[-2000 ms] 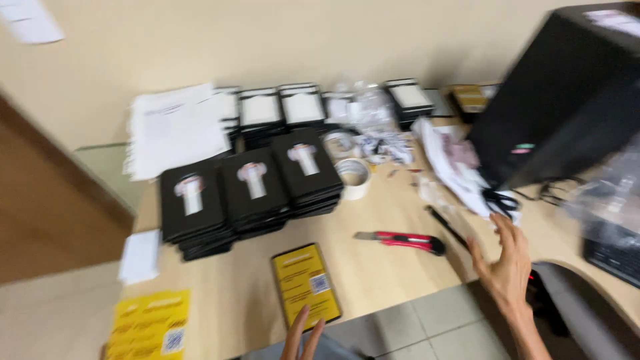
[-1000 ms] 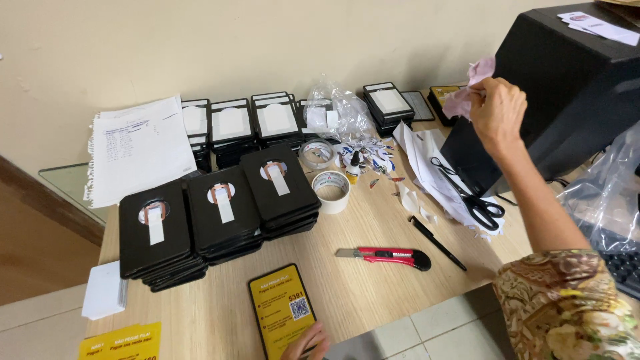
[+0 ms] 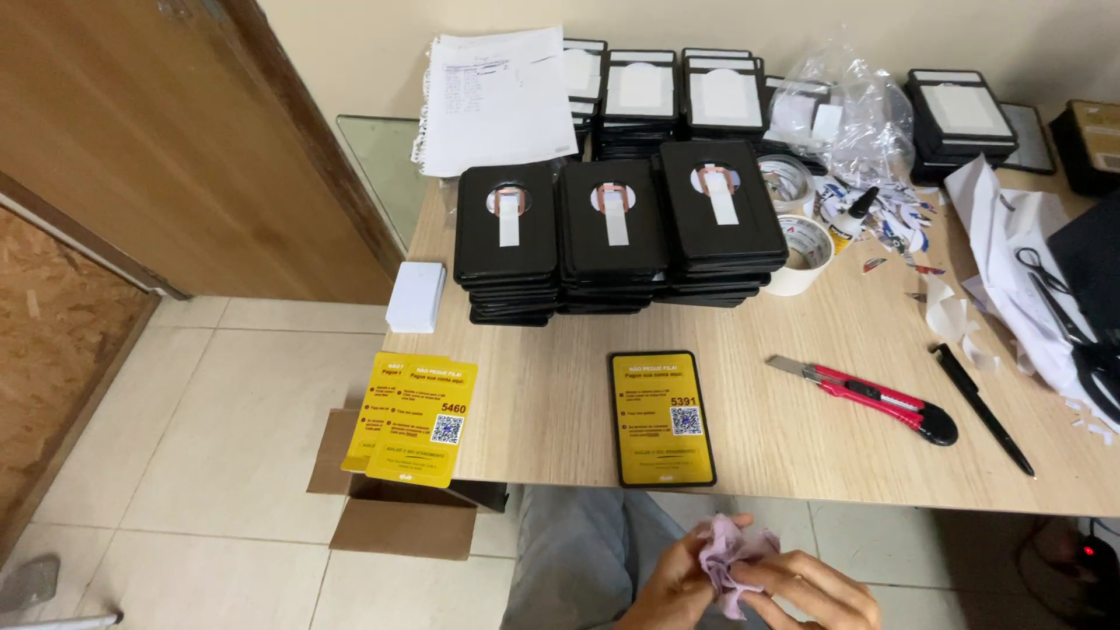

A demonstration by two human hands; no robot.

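Note:
Below the table's front edge, my left hand (image 3: pixel 672 573) and my right hand (image 3: pixel 809 588) both grip a crumpled pinkish cloth (image 3: pixel 731 560). Just above them a black-framed yellow card with a printed code (image 3: pixel 662 420) lies at the table edge. Loose yellow cards (image 3: pixel 416 424) overlap at the left corner, beside a small stack of white cards (image 3: pixel 416 297). Three stacks of black frames (image 3: pixel 612 232) stand behind, each top one with a round opening and a white strip. A red utility knife (image 3: pixel 866 398), blade showing, and a black pen (image 3: pixel 982 409) lie on the right.
White-faced black frames (image 3: pixel 641 92), written paper sheets (image 3: pixel 499 101) and a clear plastic bag (image 3: pixel 844 109) line the back. Tape rolls (image 3: pixel 801 254), a small glue bottle (image 3: pixel 853 219), paper scraps (image 3: pixel 949 319) and black scissors (image 3: pixel 1063 315) are on the right. An open cardboard box (image 3: pixel 402 525) stands below the left corner.
My right hand has brought the pinkish cloth down from beside the black box at the right to my left hand. My left hand has let go of the framed yellow card. The view has shifted left.

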